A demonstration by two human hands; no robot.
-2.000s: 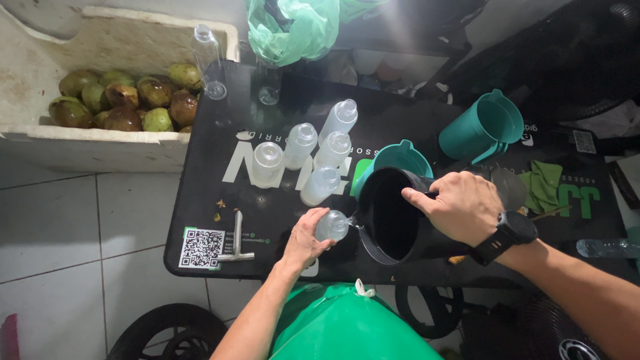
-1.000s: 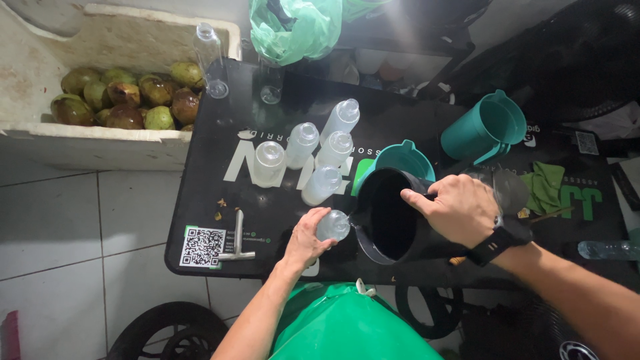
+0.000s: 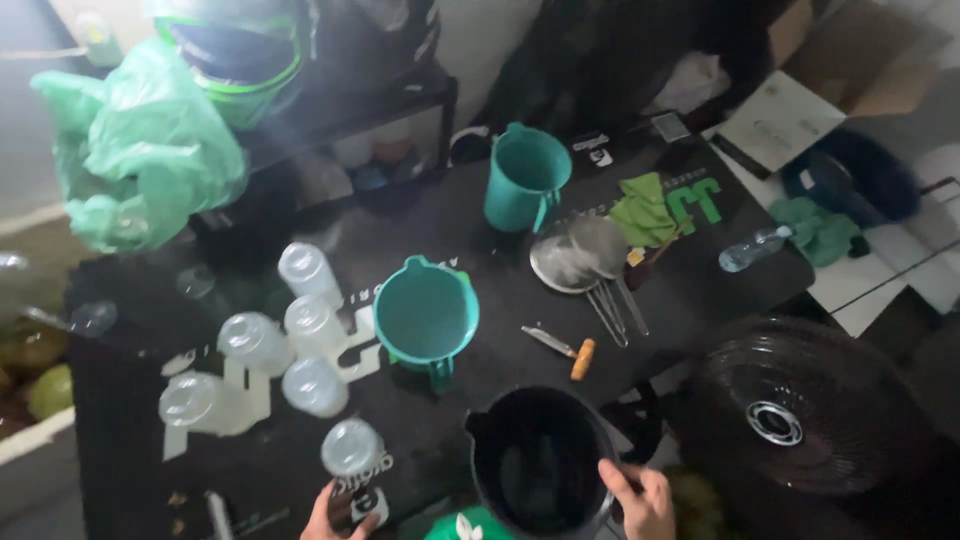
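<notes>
A black pitcher [image 3: 536, 461] is at the lower middle, its handle side gripped by my right hand [image 3: 641, 499]. My left hand [image 3: 337, 514] is at the bottom edge, thumb and fingers apart, just below a filled clear plastic bottle [image 3: 351, 448] that stands on the black table [image 3: 465, 397]. Whether the fingers touch the bottle is not clear. Several more bottles with cloudy liquid, one of them a plastic bottle [image 3: 315, 386], stand behind and to the left. A teal pitcher [image 3: 425, 315] stands right of them, its handle toward me.
A second teal pitcher [image 3: 525, 180], metal strainers [image 3: 577, 255], a green cloth [image 3: 643, 210] and a tool with an orange handle [image 3: 582, 360] are on the table. A clear bottle [image 3: 752, 249] lies at the right. Green plastic bags [image 3: 150, 150] hang at upper left; a fan [image 3: 795, 420] is lower right.
The view has swung to the right. The black pitcher, earlier tipped at the bottle in my left hand, is now apart from it. My left hand no longer wraps around that bottle.
</notes>
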